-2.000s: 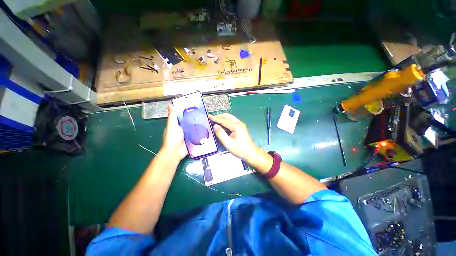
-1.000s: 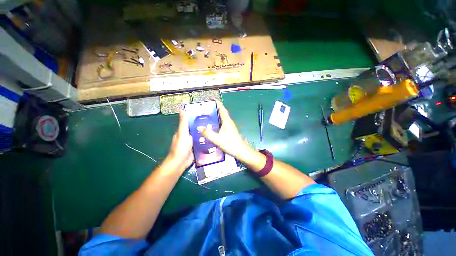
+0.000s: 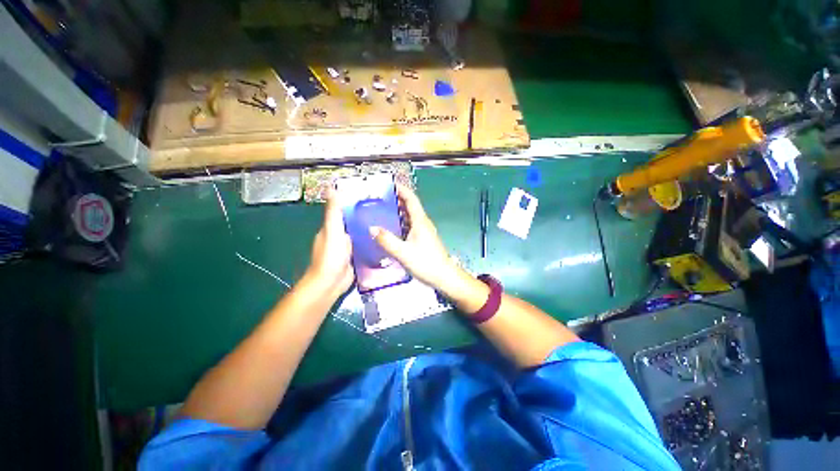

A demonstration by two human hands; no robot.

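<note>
A lit phone display (image 3: 376, 216) is held upright in both hands at the middle of the bench, its screen showing a purple picture. My left hand (image 3: 332, 253) grips its left edge. My right hand (image 3: 419, 246) grips its right edge, with the thumb on the screen. A pale phone body (image 3: 405, 308) with a dark part at its left end lies on the mat just below the display, partly covered by it and my right hand. Whether the two are joined by a cable cannot be told.
Behind are small screw trays (image 3: 273, 187) and a wooden ledge (image 3: 368, 141) with loose parts. At right are tweezers (image 3: 484, 223), a white card (image 3: 519, 213), a thin dark rod (image 3: 604, 246), an orange electric screwdriver (image 3: 689, 156), a yellow-black unit (image 3: 693, 273) and a grey parts tray (image 3: 635, 342).
My right hand has moved from beside the display to holding it, with the thumb on the screen. The display has turned more upright. The screen picture has changed. The camera view has shifted a little.
</note>
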